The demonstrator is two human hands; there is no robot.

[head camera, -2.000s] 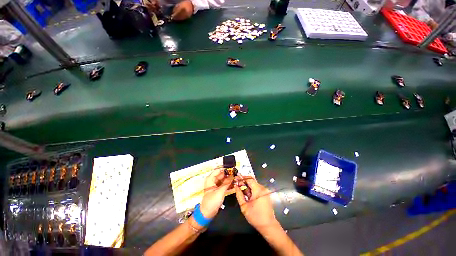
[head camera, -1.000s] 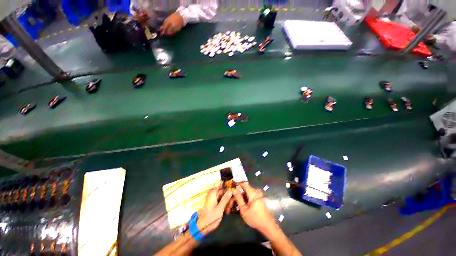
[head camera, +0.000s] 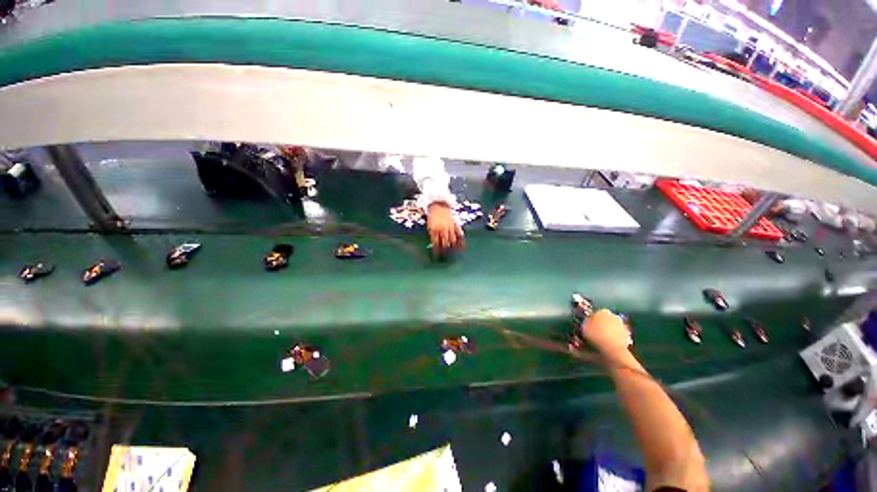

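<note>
My right hand point(head camera: 606, 332) reaches over the green belt point(head camera: 404, 298), on top of black-and-orange modules; one module point(head camera: 582, 306) shows just beyond it and part of another shows at its right side. Its fingertips are hidden, so I cannot tell whether it grips one. My left hand is not in view. A module with a white pad point(head camera: 306, 358) lies on the near belt at left, and another point(head camera: 457, 344) lies near the middle. The pale yellow work sheet point(head camera: 409, 476) is cut off by the bottom edge.
Another person's hand point(head camera: 444, 229) reaches onto the belt beside the white pile point(head camera: 409, 213). An overhead shelf point(head camera: 385, 106) crosses the top. A blue bin point(head camera: 615, 476), blister tray point(head camera: 43, 456), white sheet point(head camera: 149, 471), red tray point(head camera: 721, 209) and fan unit point(head camera: 835, 357) surround the work area.
The view has tilted up. My hands have parted; the right reached forward onto the belt, the left left the picture. A module now lies at near left, and the other person's hand moved to the belt.
</note>
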